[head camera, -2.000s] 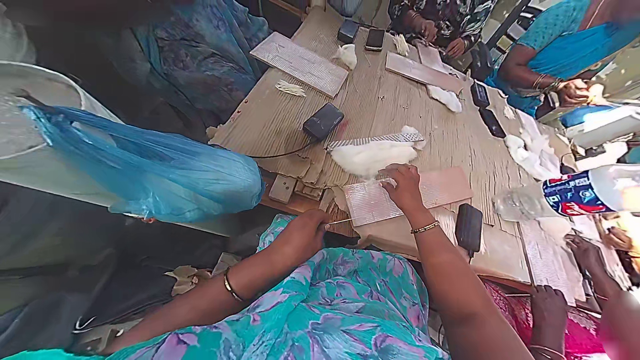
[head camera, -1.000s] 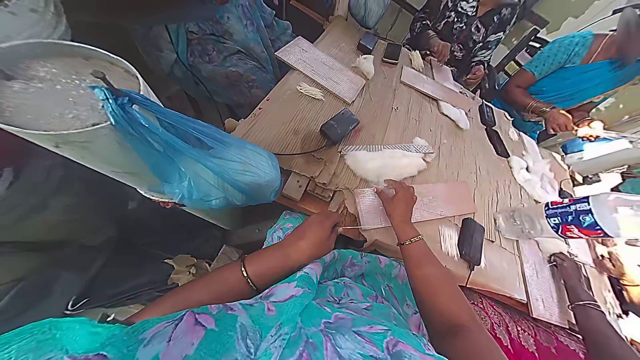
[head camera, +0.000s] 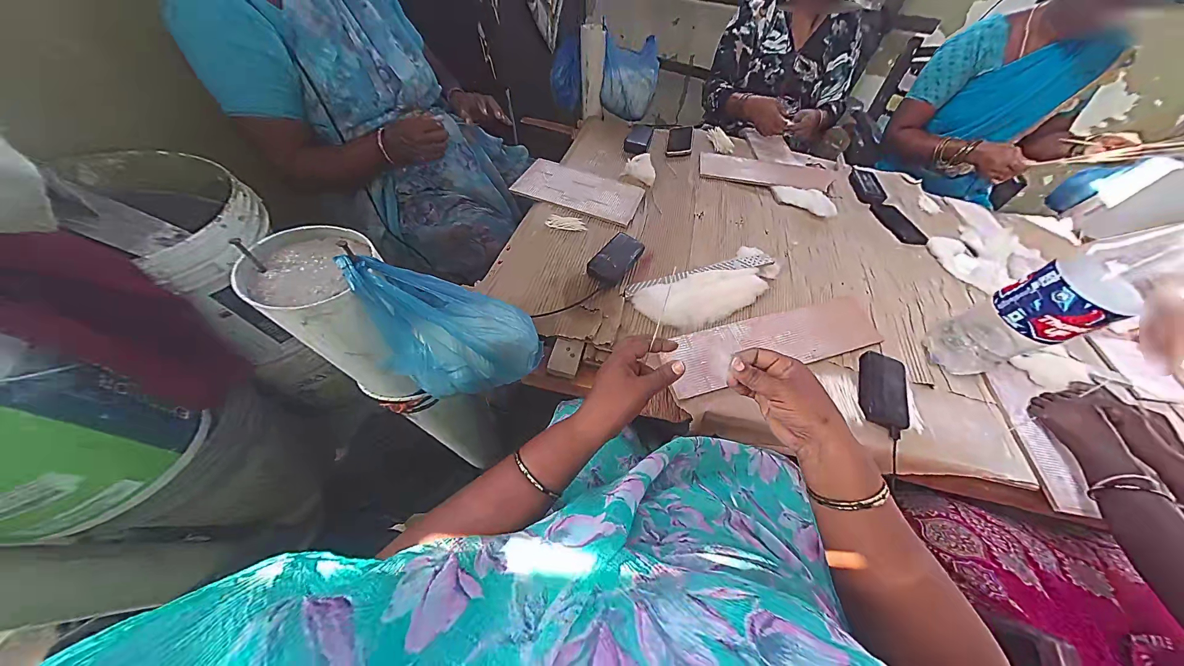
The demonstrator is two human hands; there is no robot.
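A thin stick [head camera: 659, 319] points up from my left hand [head camera: 638, 377], whose thumb and fingers pinch it at the near left corner of a pinkish ridged board [head camera: 814, 331]. My right hand [head camera: 784, 393] is over the board's near edge, thumb and fingertips together; whether anything fine is between them is unclear. Behind the board lies a pad of white cotton [head camera: 698, 298] against a patterned strip [head camera: 703, 270]. White cotton wicks [head camera: 844, 393] lie right of my right hand, partly under a black case [head camera: 883, 390] with a cord.
A blue plastic bag [head camera: 439, 324] hangs on a white bucket [head camera: 310, 273] at left. A dark box [head camera: 615, 259] with a cord, another board [head camera: 578, 191] and phones [head camera: 679, 141] lie on the corrugated-covered table [head camera: 564, 277]. A labelled plastic bottle [head camera: 1054, 301] and co-workers' hands are at right.
My right hand has come off the board's surface to its near edge. The stick in my left hand, which lay toward the board, now points upward. The view has tilted up.
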